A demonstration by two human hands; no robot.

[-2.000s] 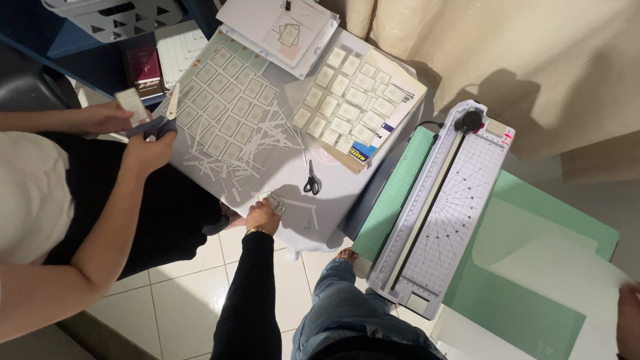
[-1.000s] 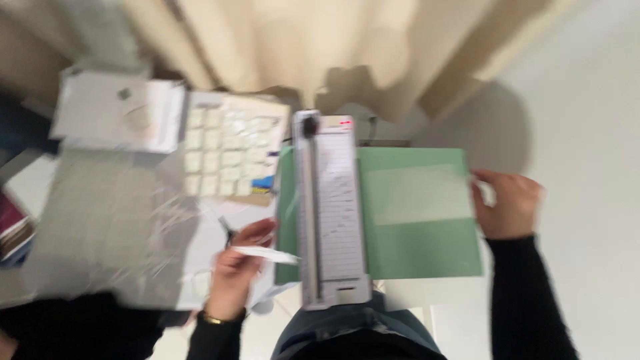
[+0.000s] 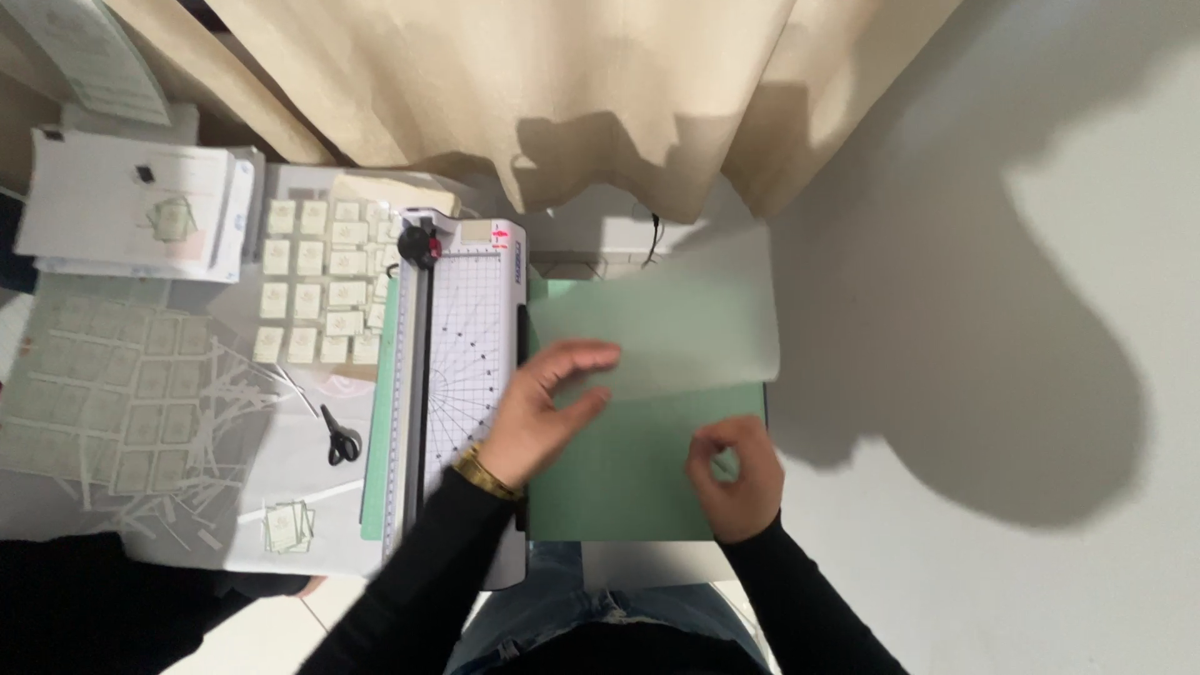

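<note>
My left hand (image 3: 553,408), with a gold band at the wrist, is over the green board (image 3: 647,478) with fingers apart and nothing in it. My right hand (image 3: 738,476) is curled over the board's right part, its fingertips near the thumb; whether it holds something small cannot be told. A translucent sheet (image 3: 684,319) lies over the board's upper part, its right edge raised. Left of the board stands a white rotary paper trimmer (image 3: 469,347) with a black cutter head (image 3: 418,246). A green mat (image 3: 378,469) shows along the trimmer's left side.
Black-handled scissors (image 3: 341,446), a small stack of cards (image 3: 288,527) and paper strips (image 3: 187,469) lie on the table at left. Rows of cards (image 3: 307,300), laminated sheets (image 3: 112,384) and a paper pile (image 3: 131,202) are farther back. Another person's dark sleeve (image 3: 112,600) is at lower left.
The view has swung right. My left hand has moved from the small cards to the green board, without the white strip seen a second ago. My right hand has come inward from the board's right edge.
</note>
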